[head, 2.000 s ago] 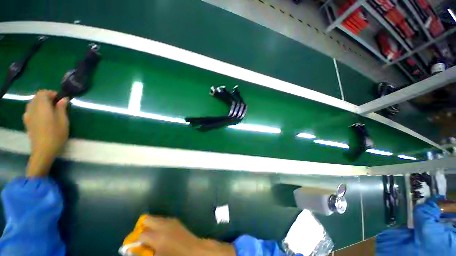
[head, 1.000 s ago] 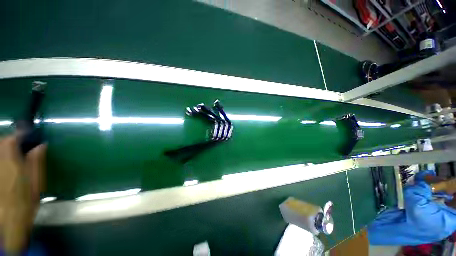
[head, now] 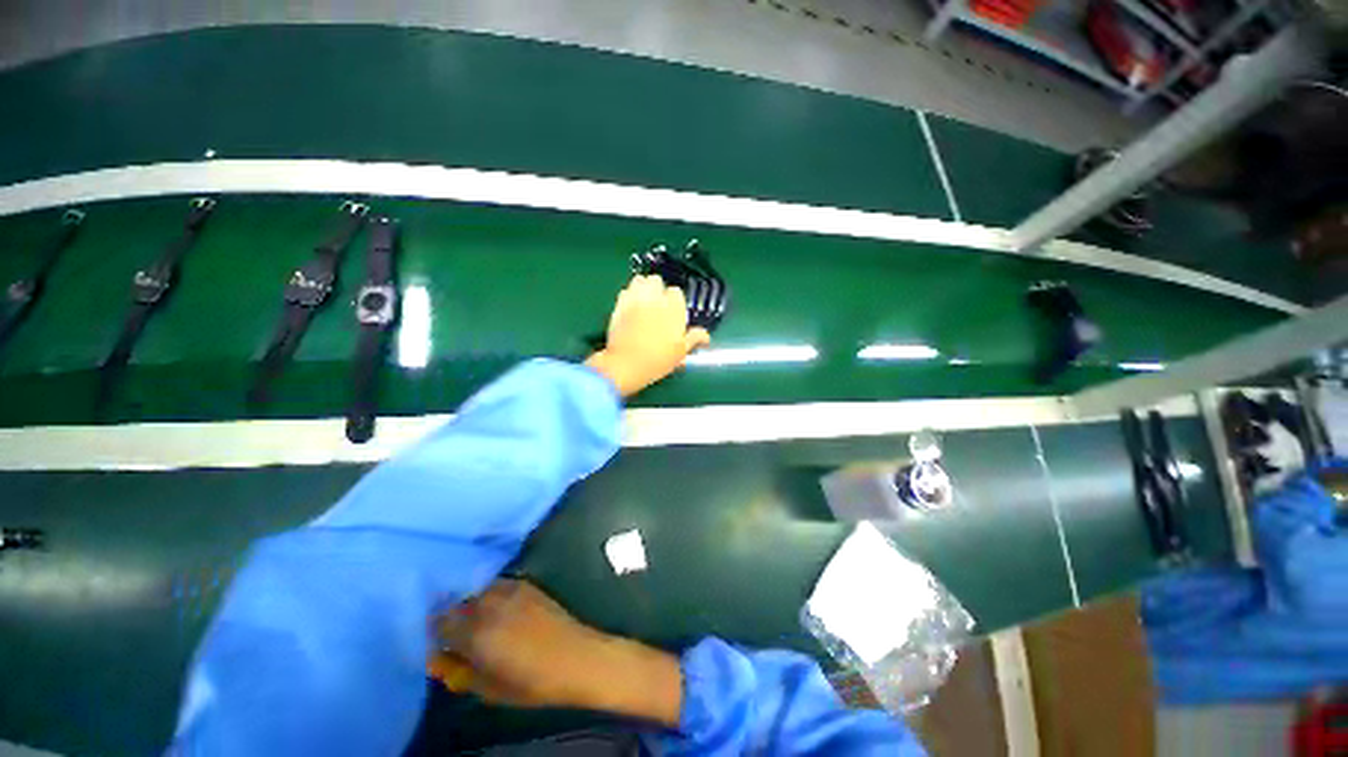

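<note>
My left hand [head: 648, 337] reaches over the green belt, its fingers and thumb closed around the near part of a bunch of black watches [head: 707, 296]. The bunch's silver buckles point away from me; part of it is hidden under the hand. My right hand [head: 525, 646] is low in the middle above the bench. A little orange shows at its fingers, which are mostly hidden behind my left sleeve, so what they hold cannot be seen. Several single black watches lie apart on the belt at the left, including one with its case up [head: 376, 305].
White rails [head: 828, 420] edge the belt. A small white wipe [head: 625, 552], a grey dispenser [head: 865, 493] and a white packet [head: 872, 599] lie on the bench. Another watch bunch [head: 1061, 328] is farther right on the belt. Another person's blue sleeve [head: 1227, 621] is at the right.
My left hand has moved right from the single watch at the left to the bunch and taken hold of it. The single watch is released. My right hand is back in view.
</note>
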